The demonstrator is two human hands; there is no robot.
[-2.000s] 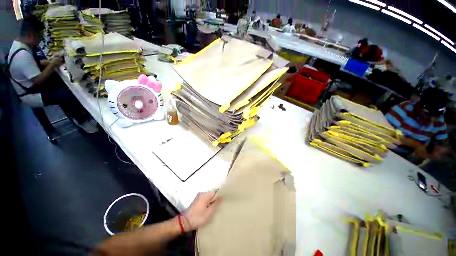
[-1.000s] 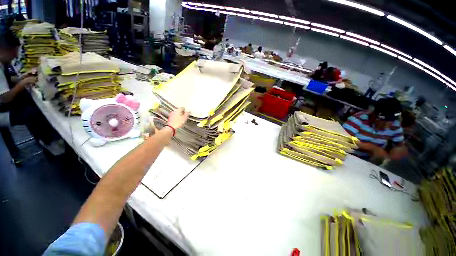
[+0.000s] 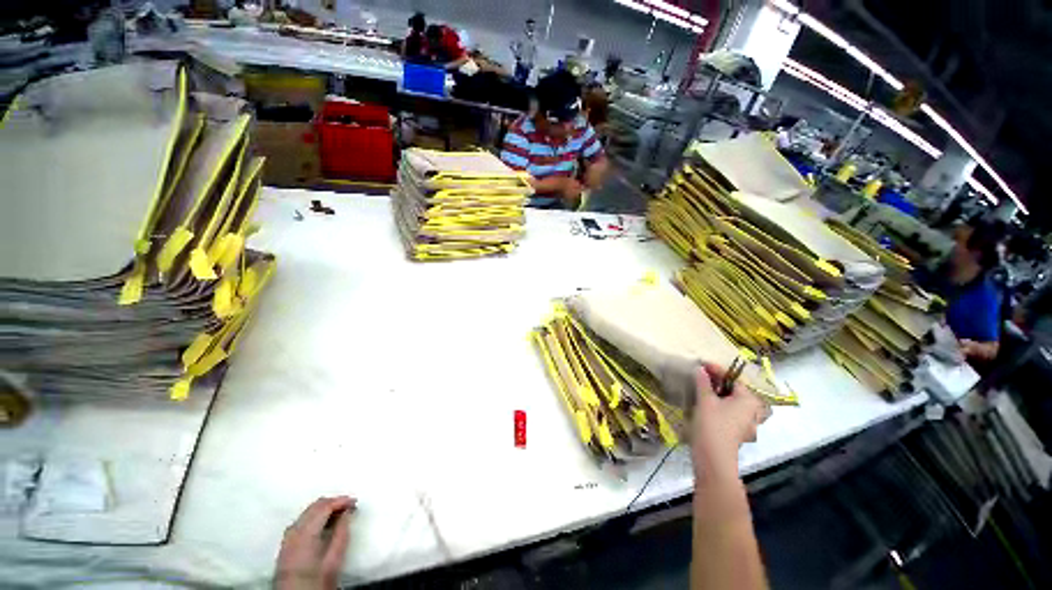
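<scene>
My right hand (image 3: 727, 417) is at the near corner of a beige-grey panel (image 3: 655, 325) atop the lower right stack. Dark, pointed thread snips (image 3: 731, 376) stick up from its fingers. Whether the fingers also pinch the cloth is hard to tell. Yellow tape ends (image 3: 600, 403) hang from the stack's left side. My left hand (image 3: 314, 546) rests low at the table's front edge, partly cut off by the picture's bottom. Its thumb and fingers are a little apart, with a dark spot between them; no cloth is in it.
A tall panel stack (image 3: 87, 173) stands at left by a white board (image 3: 144, 490). A small red case (image 3: 519, 429) lies on the white table (image 3: 381, 380). More stacks stand at the back (image 3: 461, 202) and right (image 3: 761, 254). A person in a striped shirt (image 3: 542, 148) sits across the table.
The view has swung right. My left hand has left the tall left stack and is now at the front edge. My right hand has come into view at the right stack. The fan is out of view.
</scene>
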